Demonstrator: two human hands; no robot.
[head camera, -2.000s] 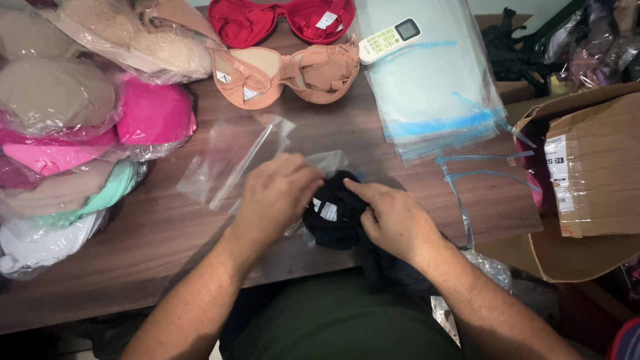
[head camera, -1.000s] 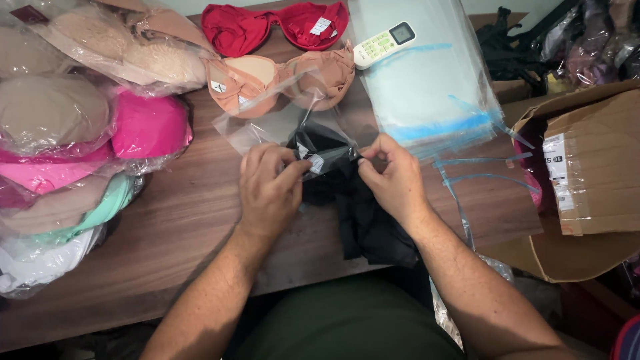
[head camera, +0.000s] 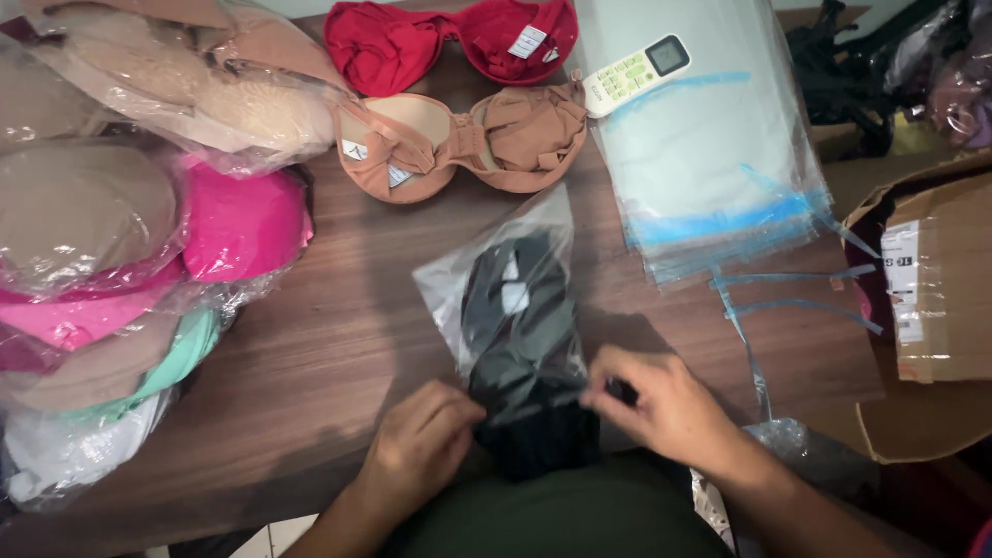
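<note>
A black bra lies mostly inside a clear plastic bag at the table's front edge, with white tags showing through the film. Its lower part sticks out of the bag's mouth, near my body. My left hand pinches the left edge of the bag's mouth. On the other side, my right hand has thumb and forefinger on the right edge of the mouth. Beyond the bag lie a tan bra and a red bra, both unbagged.
Bagged bras, among them a bright pink one, are heaped at the left. A remote control rests on a stack of clear bags. Blue adhesive strips hang at the table's right side, near an open cardboard box.
The black bra, bunched in my hands two seconds ago, is now mostly covered by the bag. Both hands have moved toward my body since one second ago, with the bag's mouth between them.
</note>
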